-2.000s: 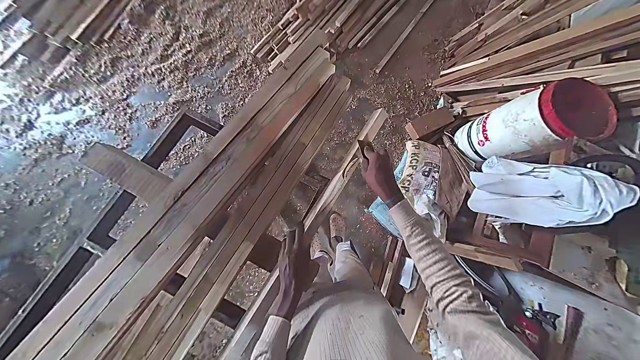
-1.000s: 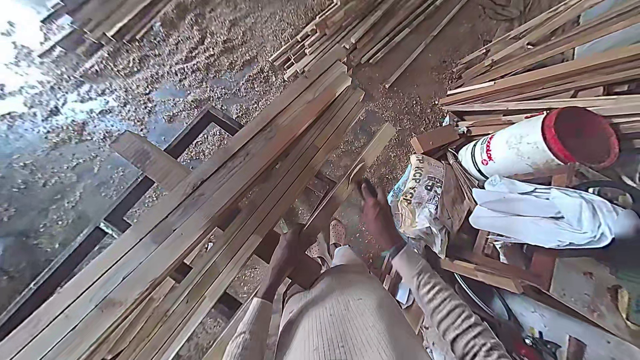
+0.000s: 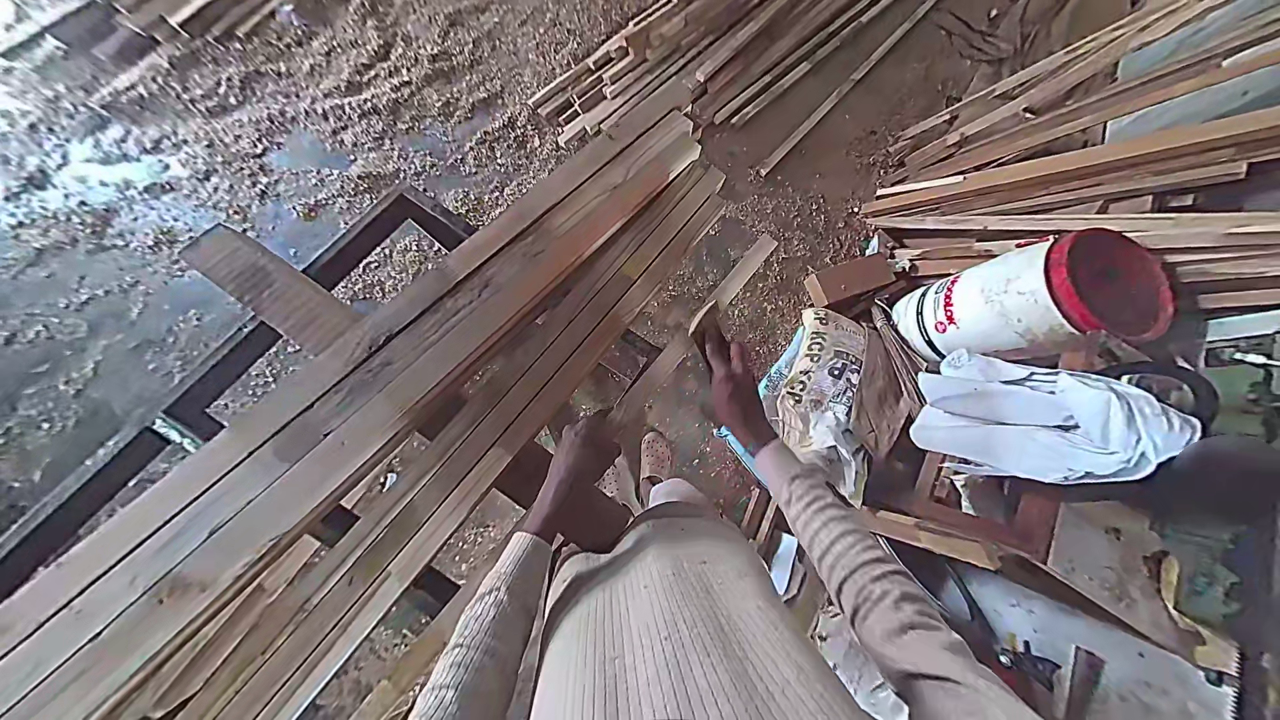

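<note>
A narrow wooden strip (image 3: pixel 745 275) slants from upper right toward my left hand (image 3: pixel 582 460), whose fingers are closed around its edge. My right hand (image 3: pixel 735 390) is on the strip's right side, with the fingers closed on a small brown wooden piece (image 3: pixel 704 320) that lies against or just above the strip. The palm and thumb grip are partly hidden. Left of both hands, long planks (image 3: pixel 400 400) lie side by side across a dark metal frame (image 3: pixel 350 245). A short board (image 3: pixel 270 285) sticks out from under the planks.
At right are a white bucket with a red rim (image 3: pixel 985 300), a white cloth (image 3: pixel 1050 420), a printed sack (image 3: pixel 820 385) and a wooden block (image 3: pixel 850 280). More lumber (image 3: pixel 1080 165) is stacked behind. Wood shavings (image 3: pixel 450 60) cover the ground. My shoe (image 3: pixel 656 455) shows below the strip.
Between one second ago and now, my right hand has moved up along the strip, relative to my left hand. Two seconds ago it was held farther from the strip, with a brown piece in its fingers.
</note>
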